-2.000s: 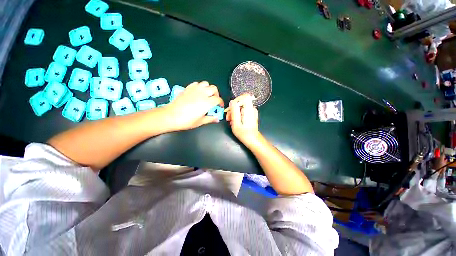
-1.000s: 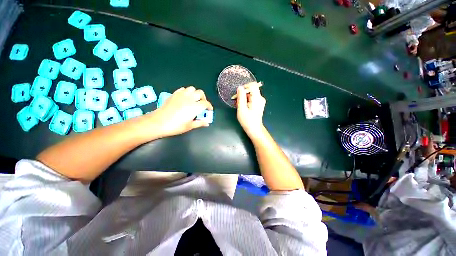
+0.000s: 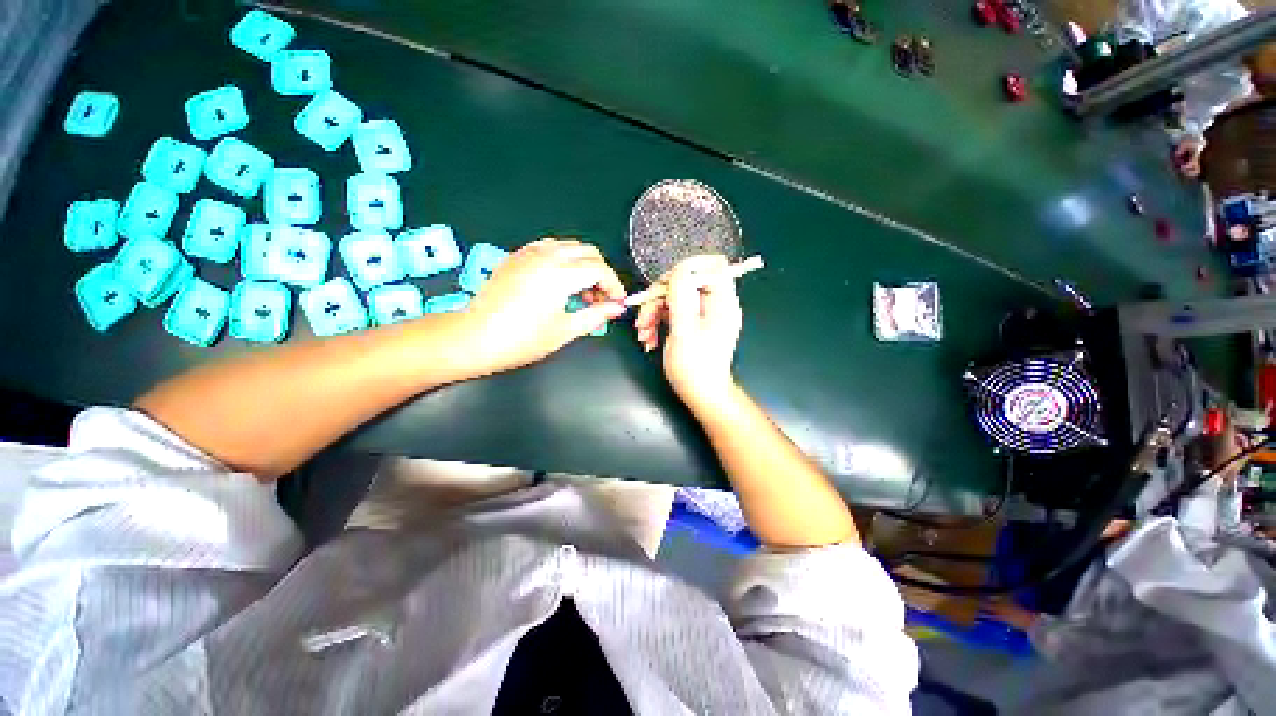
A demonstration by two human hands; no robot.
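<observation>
My left hand (image 3: pixel 543 301) holds a turquoise plastic housing (image 3: pixel 578 302), mostly hidden by its fingers. My right hand (image 3: pixel 700 315) holds a thin pale stick tool (image 3: pixel 747 266); its left end is at the housing and the left fingertips. Whether it carries a part is too small to tell. A round dish (image 3: pixel 683 224) filled with tiny grey parts lies just beyond my right hand, which overlaps its near rim. Several loose turquoise housings (image 3: pixel 293 195) lie spread on the dark green mat (image 3: pixel 560 434) at the left, some overlapping.
A small clear bag (image 3: pixel 907 312) lies right of the dish. A black cooling fan (image 3: pixel 1037 404) stands at the right bench edge. Small red parts (image 3: pixel 1015 87) and dark parts lie on the far green surface (image 3: pixel 784 84). Another person's pale sleeve (image 3: pixel 1175 602) shows at the lower right.
The right hand has moved from over the dish back to the left hand, bringing the stick tool's end to the housing. The camera view has shifted slightly.
</observation>
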